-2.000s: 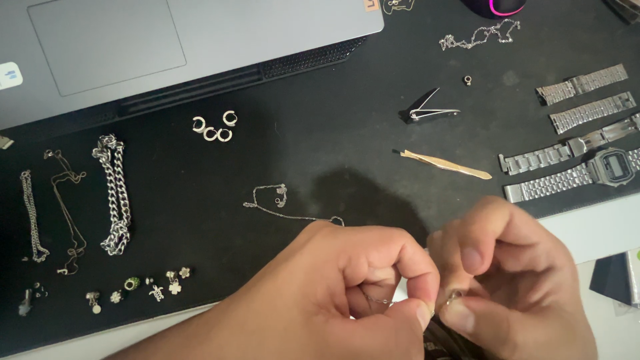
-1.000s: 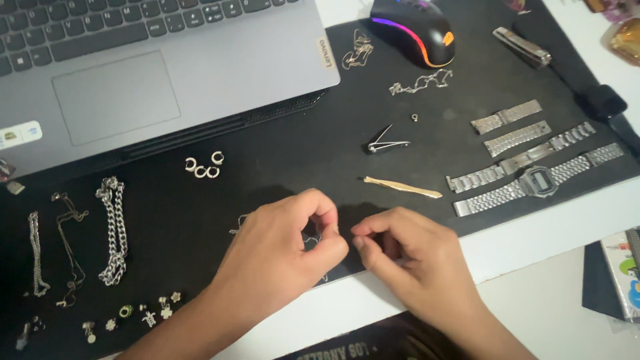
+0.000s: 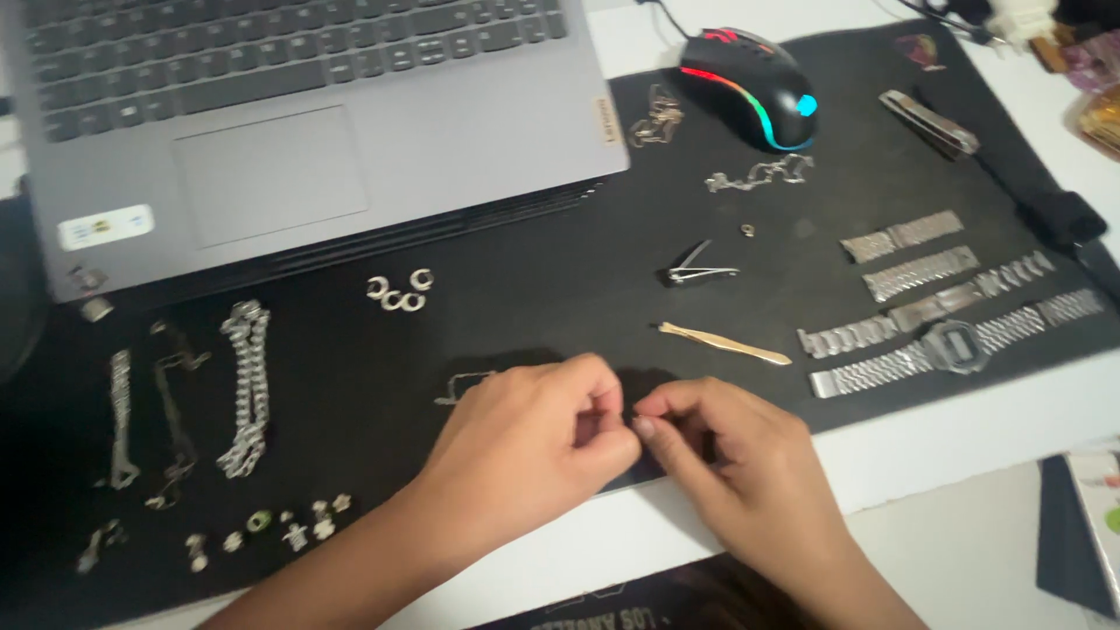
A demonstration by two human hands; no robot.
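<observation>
My left hand (image 3: 542,437) and my right hand (image 3: 735,446) meet fingertip to fingertip over the front edge of a black desk mat, thumbs and index fingers pinched. What lies between the tips is too small to make out. Part of a thin silver chain (image 3: 464,386) lies on the mat beside my left hand, the rest hidden under it. Gold-coloured tweezers (image 3: 726,342) and an unfolded nail clipper (image 3: 703,271) rest beyond my right hand. A small ring-like metal piece (image 3: 747,230) lies past the clipper. Several hoop earrings (image 3: 402,300) sit left of centre.
A laptop (image 3: 271,175) and a lit mouse (image 3: 752,87) stand at the back. Watch bands (image 3: 932,306), one with a digital watch (image 3: 958,347), lie right. A thick silver chain (image 3: 249,385), thinner chains (image 3: 122,420) and small charms (image 3: 296,535) lie left. Another nail clipper (image 3: 929,122) is back right.
The view has pulled back since the oldest frame. Both hands stay close together at the front of the mat, with their fingertips still pinched.
</observation>
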